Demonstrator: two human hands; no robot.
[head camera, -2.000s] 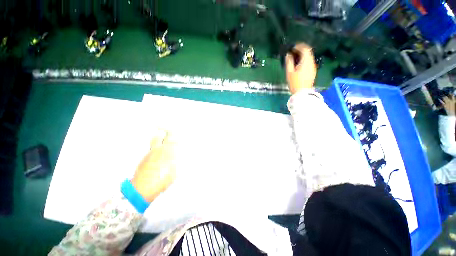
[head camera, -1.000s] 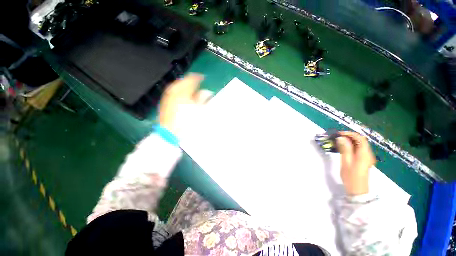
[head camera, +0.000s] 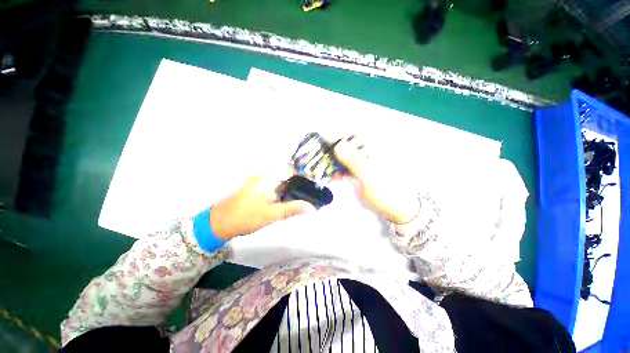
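Observation:
My left hand (head camera: 257, 205), with a blue wristband, holds a black adapter housing (head camera: 309, 192) over the white paper sheets (head camera: 193, 131). My right hand (head camera: 359, 169) holds a circuit board (head camera: 316, 160) just beyond the housing. The board shows pale, dark and yellowish parts and is blurred. The board and the housing are close together; I cannot tell whether they touch. My right fingertips are at the board's right side.
A blue bin (head camera: 558, 200) with black corded parts on a white lining stands at the right. The black tray (head camera: 43, 131) lies at the left. The green conveyor belt (head camera: 373, 31) beyond the worn pale edge carries dark cords and parts.
My left hand has come from beside the black tray to the paper and now holds a black housing. My right hand has brought the board towards it. The view has turned.

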